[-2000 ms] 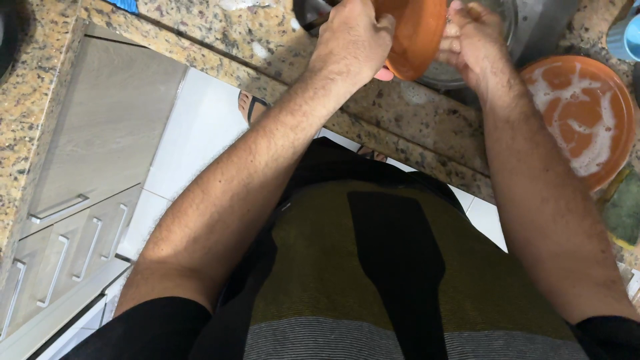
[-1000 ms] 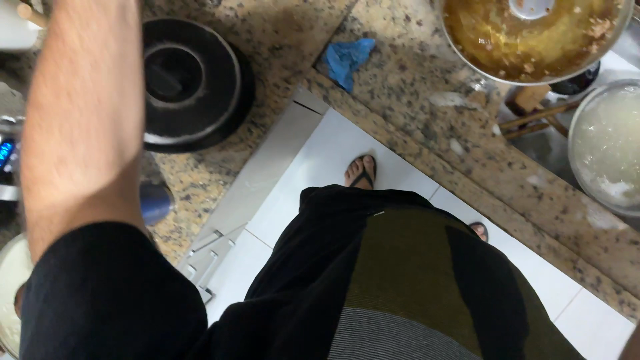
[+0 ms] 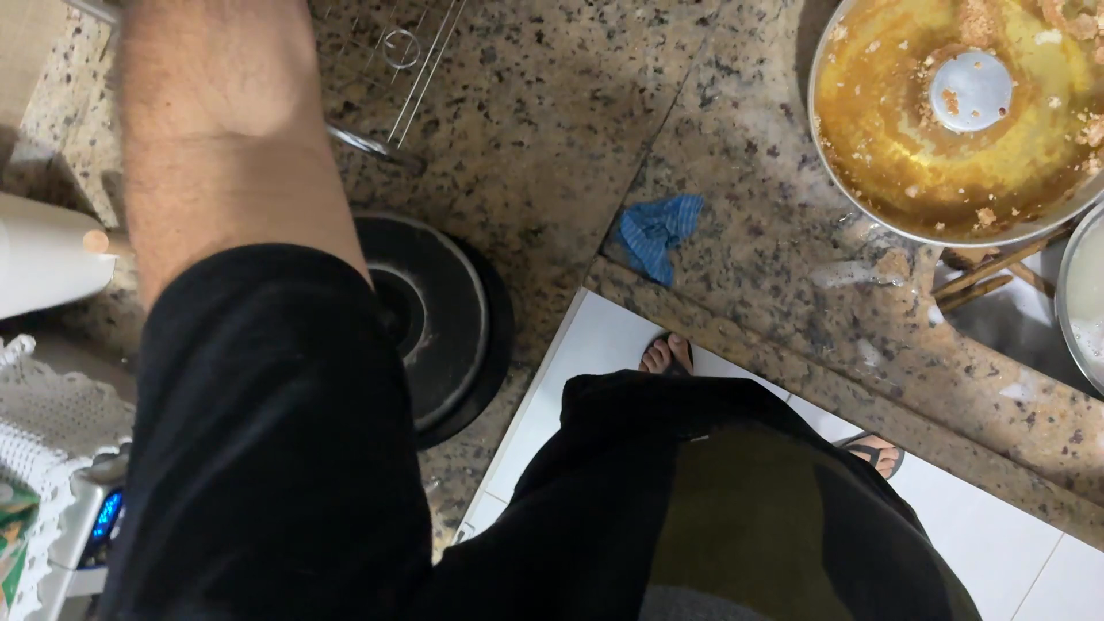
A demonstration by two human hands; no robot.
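Only my left forearm shows, reaching up past the top left edge; my left hand is beyond the frame, so what it holds is hidden. My right hand is out of view too. A metal wire rack (image 3: pixel 414 86) lies beside the forearm on the granite counter (image 3: pixel 535 129). Partly under my black sleeve sits a round black pan or lid (image 3: pixel 453 336). A crumpled blue cloth (image 3: pixel 660 233) rests near the counter's inner corner.
At upper right stands a round metal pan with a central tube (image 3: pixel 914 185), holding yellow liquid and crumbs. Below it are the sink (image 3: pixel 1005 319) with wooden utensils and a bowl of cloudy liquid (image 3: pixel 1087 302). A white container (image 3: pixel 47 254) and an appliance with a blue display (image 3: pixel 105 515) are at left.
Two seconds ago both hands held an orange-brown plate near the sink; now neither hand shows. My left arm has reached out over the left counter. The view has swung left.
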